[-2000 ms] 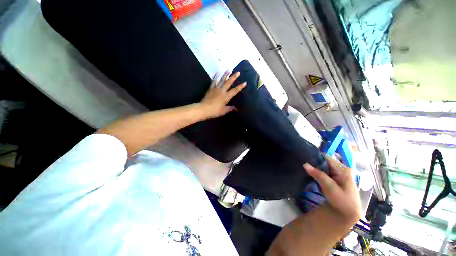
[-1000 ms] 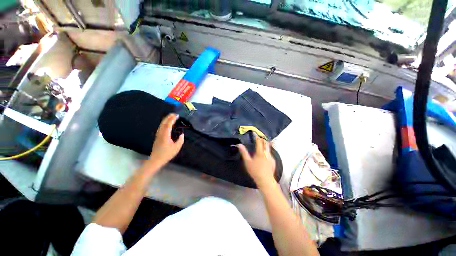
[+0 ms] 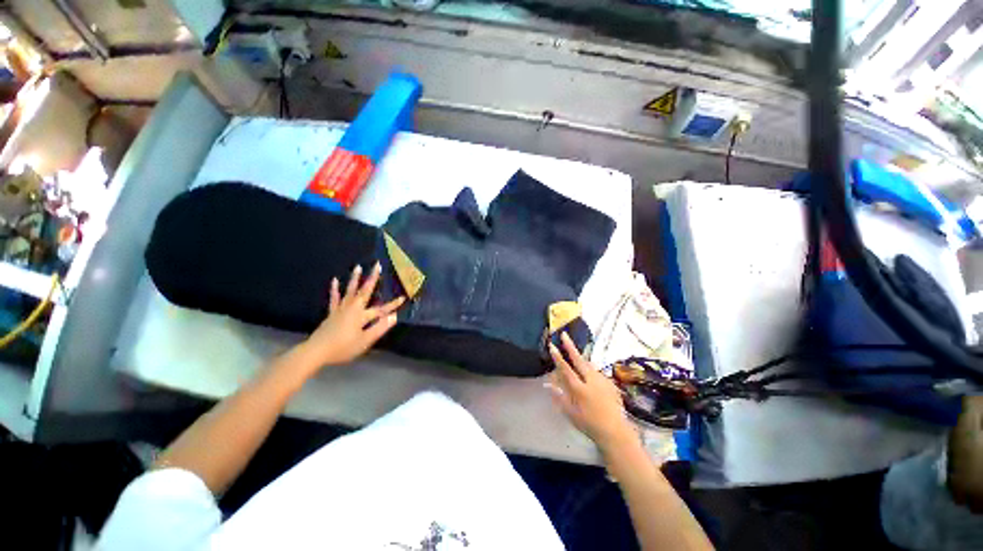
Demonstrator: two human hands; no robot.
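A dark grey-blue denim garment (image 3: 474, 264) lies over the right part of the long black padded board (image 3: 253, 253), its legs spread onto the white table behind. Two yellow-tan patches show, one near each hand. My left hand (image 3: 354, 321) lies with fingers spread on the board at the garment's left edge, by the left patch. My right hand (image 3: 585, 390) is at the garment's right end, fingertips on dark cloth just below the right patch; whether it pinches the cloth is unclear.
A steam iron (image 3: 652, 390) rests on crumpled off-white cloth (image 3: 636, 323) at the right. A blue bar with a red label (image 3: 364, 140) stands behind the board. A thick black hose (image 3: 830, 161) hangs at the right. Another white table (image 3: 744, 231) is beyond. A person's arm shows at the lower right edge.
The garment now lies flatter over the board with both patches exposed. My hands have moved from its rear edge to its left and right ends. The view has shifted slightly.
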